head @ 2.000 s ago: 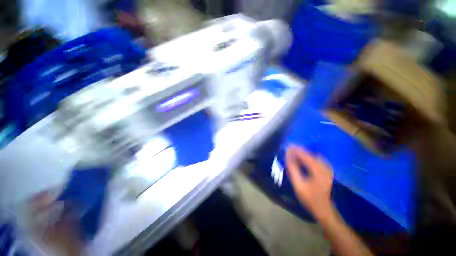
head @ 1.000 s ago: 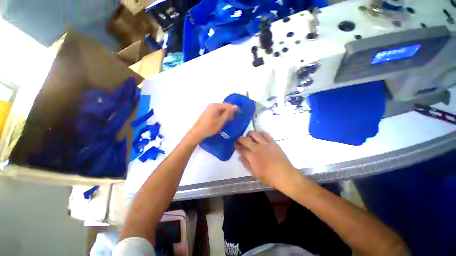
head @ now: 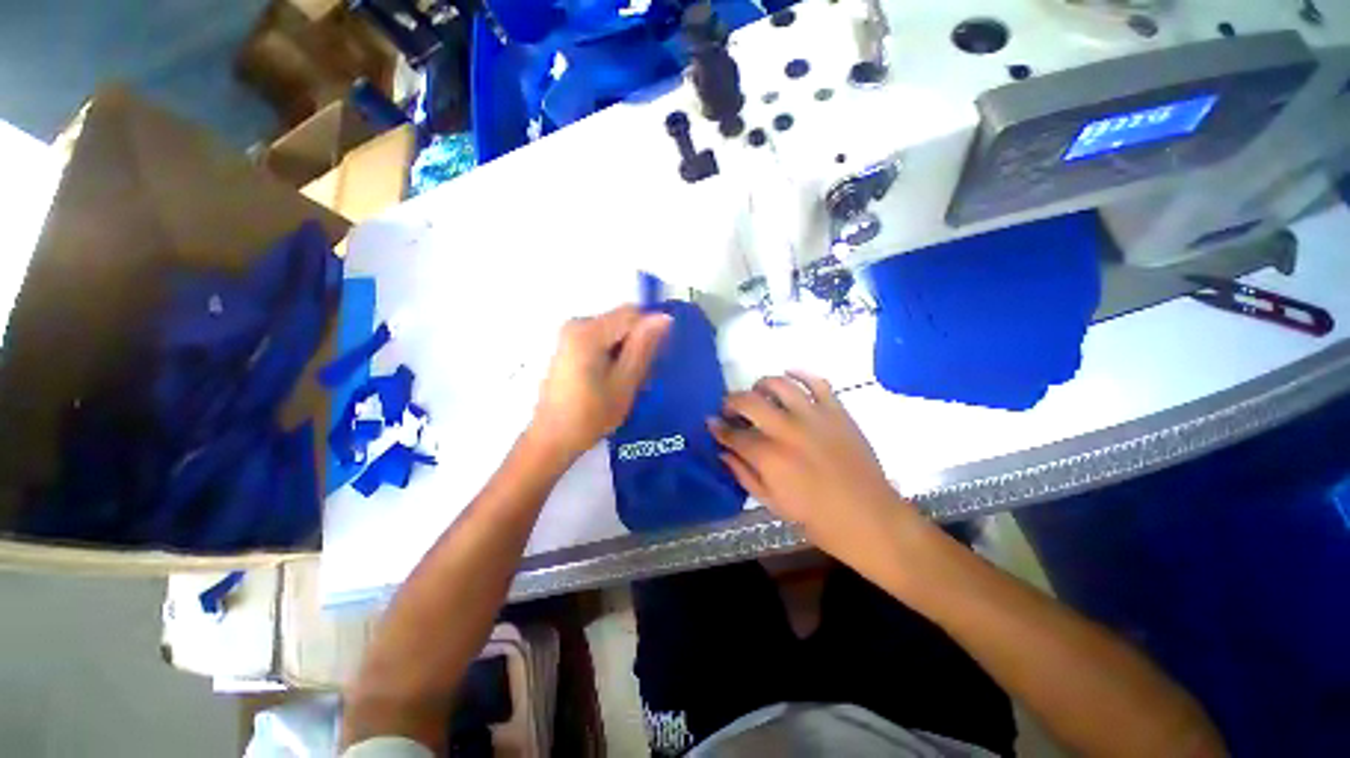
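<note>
A blue logo panel point(head: 674, 422) with small white lettering lies lengthwise on the white table, left of the needle. My left hand point(head: 600, 378) is over its upper left edge, and thumb and fingers pinch a narrow blue strip point(head: 649, 290) that sticks up at the panel's top end. My right hand point(head: 792, 444) rests with bent fingertips on the panel's right edge; whether it grips the cloth I cannot tell. The presser foot and needle point(head: 776, 308) stand just right of the panel's top, apart from it.
Stacked blue panels point(head: 985, 319) lie under the machine arm point(head: 918, 119). Red-black snips point(head: 1261, 304) lie at the right. Small blue scraps point(head: 382, 430) lie at table left, beside a cardboard box point(head: 89, 222) with dark blue pieces. A blue bin point(head: 511, 89) stands behind the table.
The panel has turned more upright in view and its lettering shows more clearly. My left hand has moved to its upper left edge, where the narrow strip now shows.
</note>
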